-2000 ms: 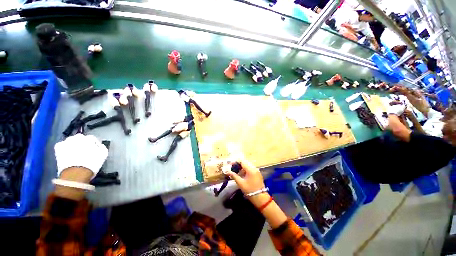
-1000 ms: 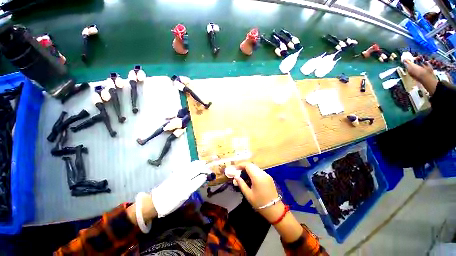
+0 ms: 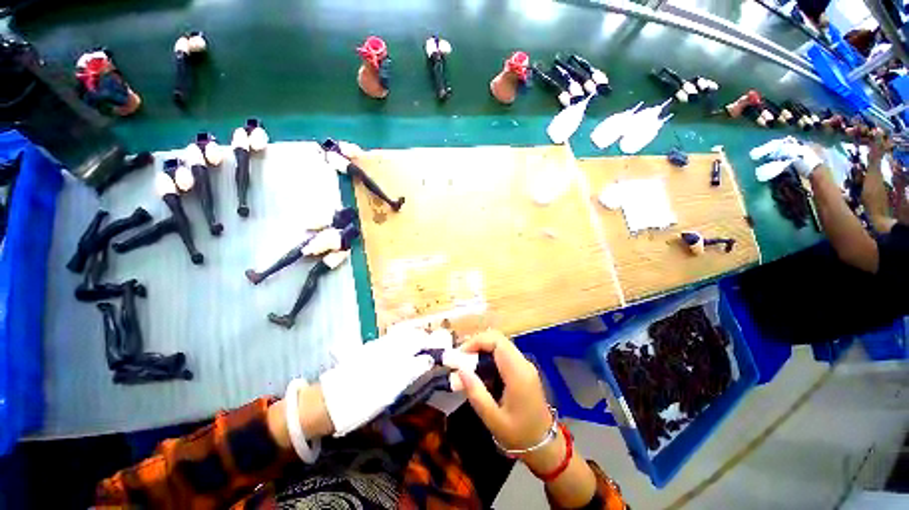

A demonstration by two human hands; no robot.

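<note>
My left hand, in a white glove, holds a black figure leg that is mostly hidden under the fingers. My bare right hand, with a white bracelet and a red one, pinches a small pale hip piece. The two hands meet at the near edge of the tan work board, and the leg's dark end touches or nearly touches the pale piece. Several leg-and-hip subassemblies lie on the pale foam mat, with loose black legs to their left.
The green conveyor belt beyond carries red and tan upper body pieces and white pointed pieces. A blue parts bin is at left, a lower blue bin below the board. Another person's arm is at right.
My gloved left hand came from the loose legs on the mat to my right hand with a leg. Since then the two hands have closed together. The view has shifted.
</note>
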